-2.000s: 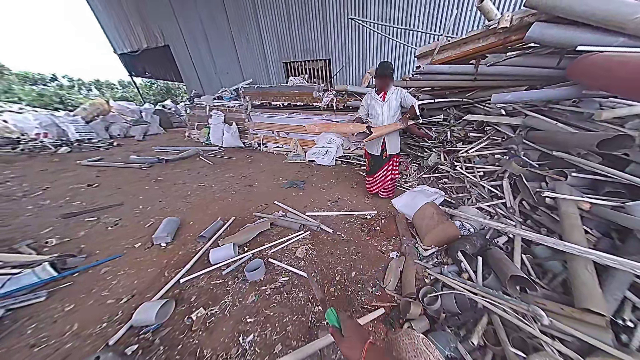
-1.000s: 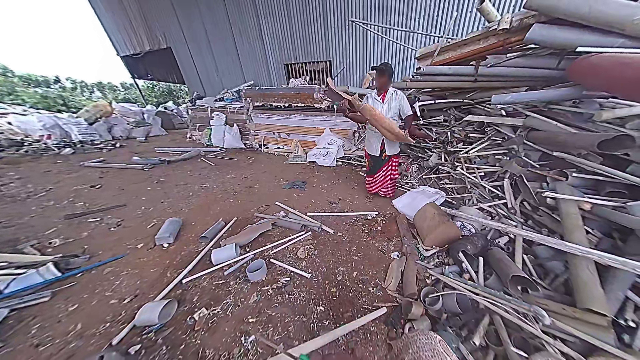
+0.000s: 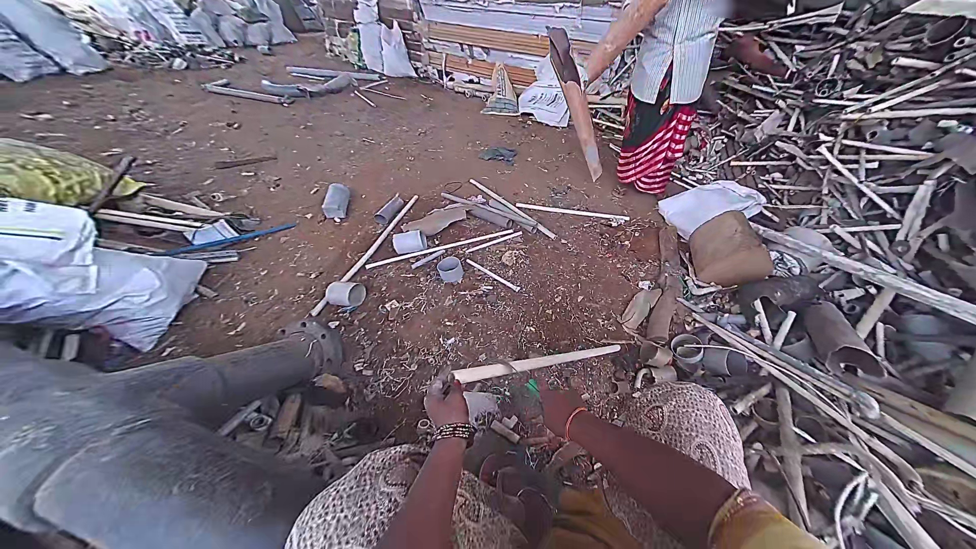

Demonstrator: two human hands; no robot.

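Note:
My left hand (image 3: pixel 446 400) grips the near end of a whitish plastic pipe (image 3: pixel 545 363), which points to the right above the ground. Beside the pipe, my right hand (image 3: pixel 560 408) is closed around a green handle (image 3: pixel 532 387); a thin dark curved blade seems to extend from it across the pipe. Below the hands lie small pipe offcuts (image 3: pixel 505 431) between my knees.
A person (image 3: pixel 671 69) stands ahead holding a long split pipe piece (image 3: pixel 577 107). Loose pipes and grey rings (image 3: pixel 450 268) lie on the ground. A scrap pipe heap (image 3: pixel 854 198) fills the right; a large grey pipe fitting (image 3: pixel 229 374) lies left.
The view has tilted down, and both my hands are now in sight at the whitish pipe. The other person's pipe piece has gone from level to hanging steeply downward.

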